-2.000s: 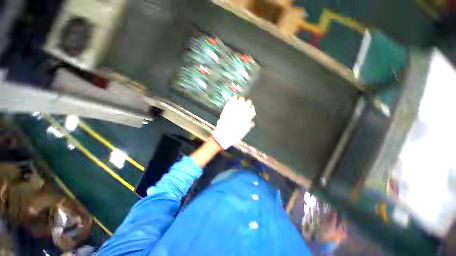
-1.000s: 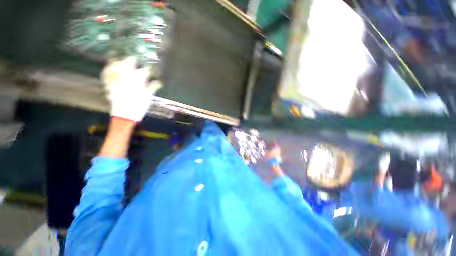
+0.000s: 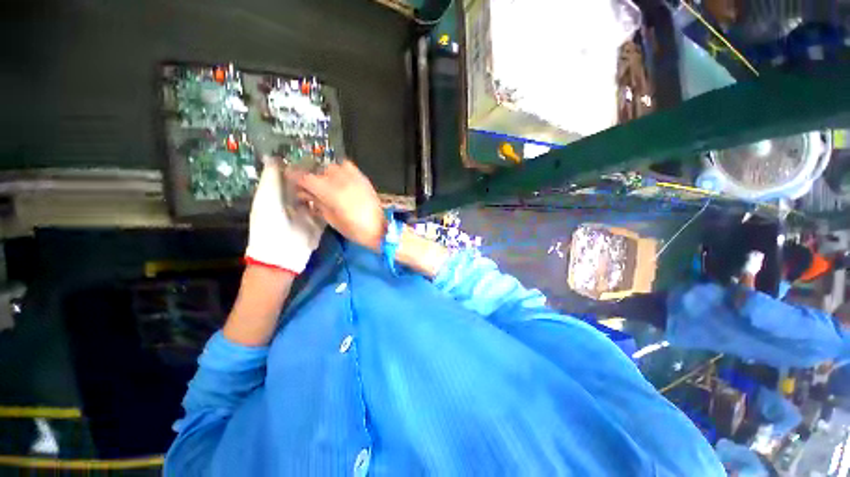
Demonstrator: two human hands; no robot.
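A dark pallet (image 3: pixel 256 116) lies on the dark conveyor (image 3: pixel 363 65) with several green circuit boards (image 3: pixel 219 172) on it, which carry silvery and red-orange parts. My left hand (image 3: pixel 282 224), in a white glove with a red cuff edge, is at the pallet's near edge. My right hand (image 3: pixel 347 200), bare with a blue wrist band, reaches over the near right board, close to my left fingers. The fingers overlap there, and whether either hand holds something cannot be made out.
A large carton with a bright white top (image 3: pixel 550 65) stands beyond the conveyor end. A green post (image 3: pixel 578 149) crosses at the right. Silvery parts (image 3: pixel 447 233) lie beside my right forearm. An open carton (image 3: pixel 610 263), a round fan (image 3: pixel 769 163) and a person in blue (image 3: pixel 746 317) are at the right.
My right hand has come from the silvery parts to the pallet, beside my left hand. The view has shifted, and the pallet shows nearer the conveyor end.
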